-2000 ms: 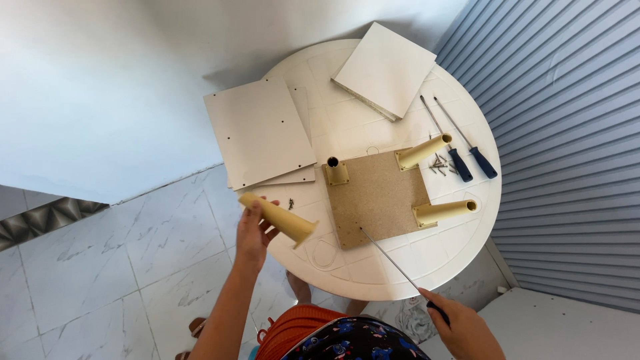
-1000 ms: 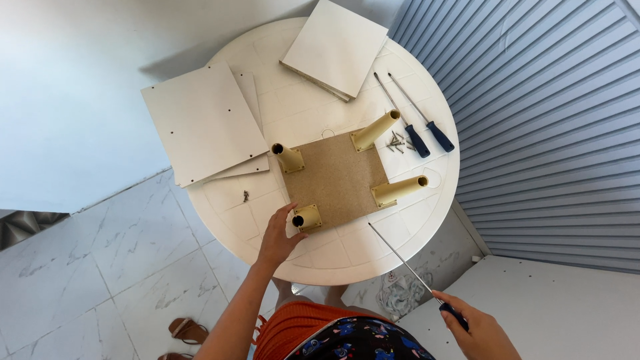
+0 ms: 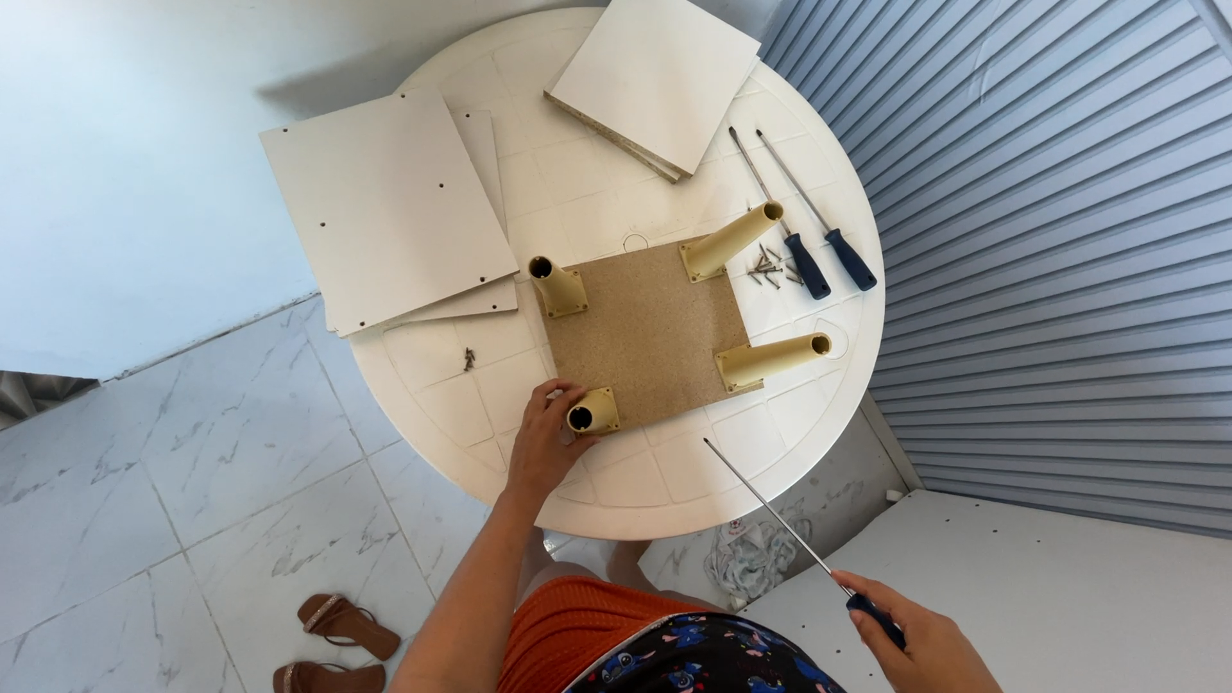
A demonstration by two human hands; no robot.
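Observation:
A particleboard panel [image 3: 645,337] lies on the round white plastic table [image 3: 616,491], with a yellow plastic furniture leg at each corner. My left hand [image 3: 551,438] holds the near-left leg [image 3: 599,412] at the panel's corner, thumb and fingers around it. The far-left leg [image 3: 558,286], far-right leg [image 3: 731,241] and near-right leg [image 3: 770,362] stand on their square flanges. In my right hand [image 3: 900,626], off the table's near edge, is a long screwdriver [image 3: 780,520] by its dark blue handle, its tip over the table and apart from the panel.
Two more screwdrivers [image 3: 808,265] [image 3: 850,260] lie at the right beside a pile of screws [image 3: 767,268]. A few screws [image 3: 469,359] lie at the left. White boards are stacked at the left [image 3: 385,212] and the back [image 3: 659,77]. Sandals [image 3: 346,626] are on the tiled floor.
My left hand has brought the fourth leg from left of the panel onto its near-left corner and still holds it there. The screwdriver remains in my right hand. The view has shifted.

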